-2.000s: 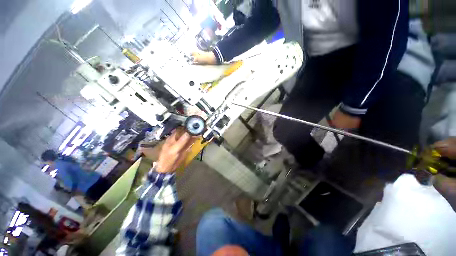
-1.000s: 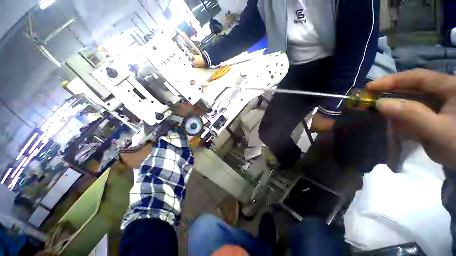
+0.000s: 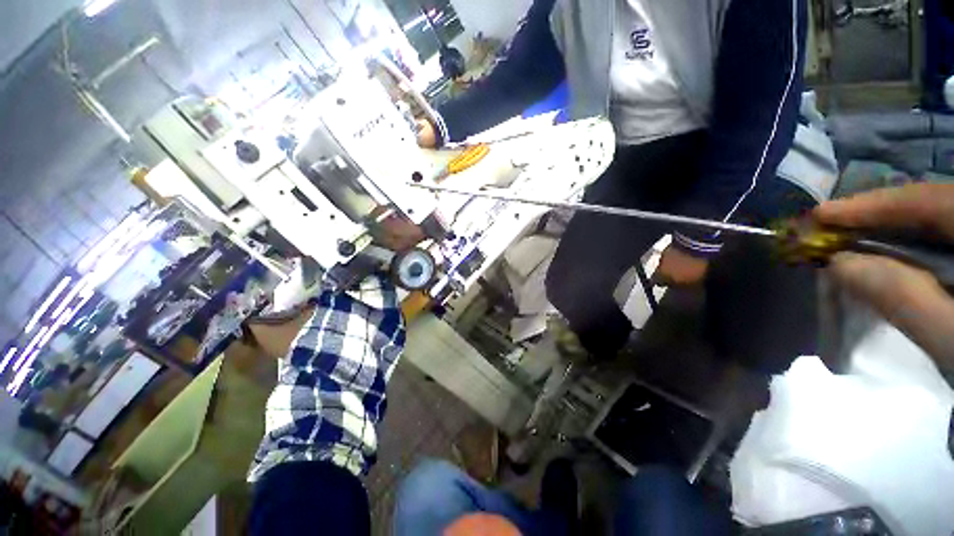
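My right hand [image 3: 889,251], cut off by the right edge, holds a long screwdriver [image 3: 649,217] by its yellow and black handle. The thin silver shaft points left, its tip at or just in front of the white sewing machine head [image 3: 366,131], near a dark round screw; contact cannot be told. The small dark handwheel [image 3: 414,269] with a pale centre sits at the near end of the head. My left arm in a checked sleeve [image 3: 333,366] reaches up to the machine beside the handwheel; the left hand is hidden behind the sleeve and machine.
A seated person [image 3: 669,126] is behind the table, one hand near the head, the other low by the knee. An orange coil [image 3: 467,158] lies on the white machine bed [image 3: 586,147]. White fabric [image 3: 847,440] is at lower right. A dark treadle [image 3: 654,429] is on the floor.
The screwdriver came up and swung toward level, and its tip moved left to the machine head. My left hand, earlier visible below the handwheel, has moved out of sight behind the sleeve.
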